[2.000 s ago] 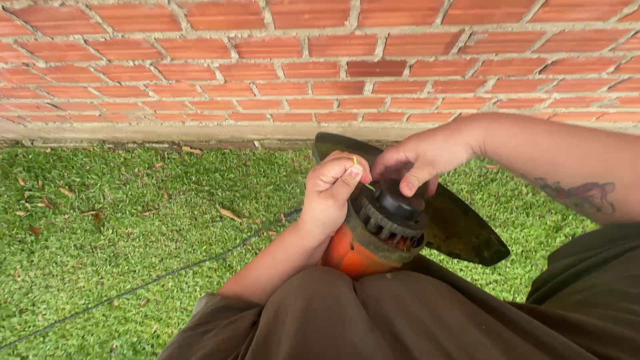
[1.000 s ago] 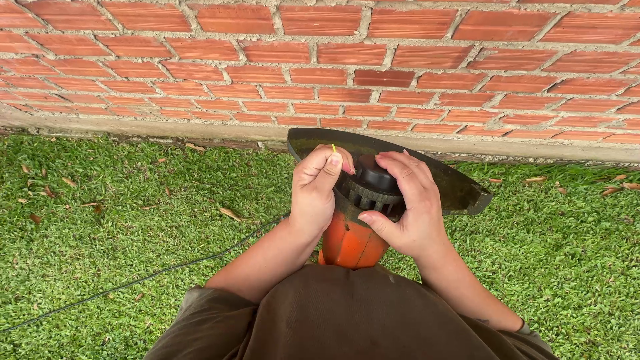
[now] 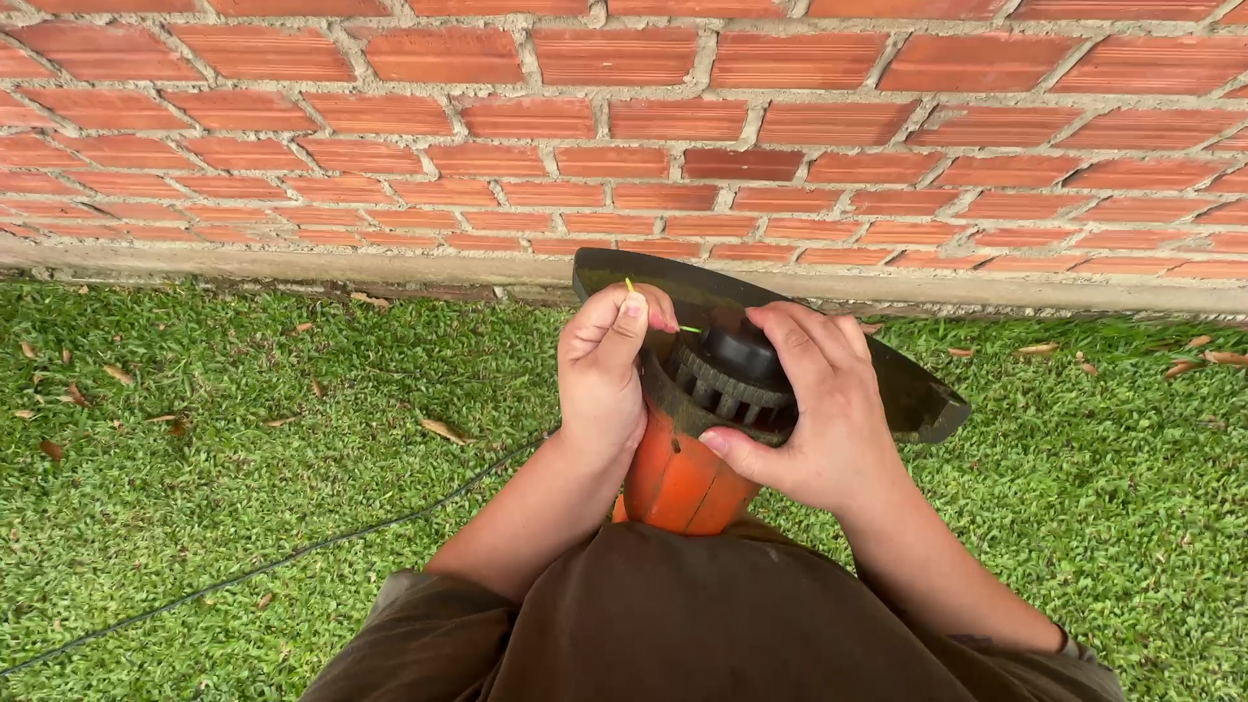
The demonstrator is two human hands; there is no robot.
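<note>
An orange and black string trimmer head (image 3: 687, 478) stands upside down against my lap, its dark curved guard (image 3: 916, 390) spreading behind and to the right. On top sits a round black spool cap (image 3: 743, 349) above a slotted ring. My left hand (image 3: 609, 366), at the head's left side, pinches a yellow-green trimmer line (image 3: 689, 329) between thumb and fingers; one short end sticks up above the thumb and another part runs to the cap's left side. My right hand (image 3: 829, 409) grips the head from the right, fingers on the cap and thumb on the rim below.
A red brick wall (image 3: 624, 117) with a concrete footing (image 3: 390, 263) runs across behind the trimmer. Short grass (image 3: 244, 468) with scattered dry leaves lies around me. A dark cable (image 3: 322, 546) crosses the grass at the left toward the trimmer.
My right hand has shifted from over the top of the cap to the right side of the head. My left hand keeps its pinch on the line.
</note>
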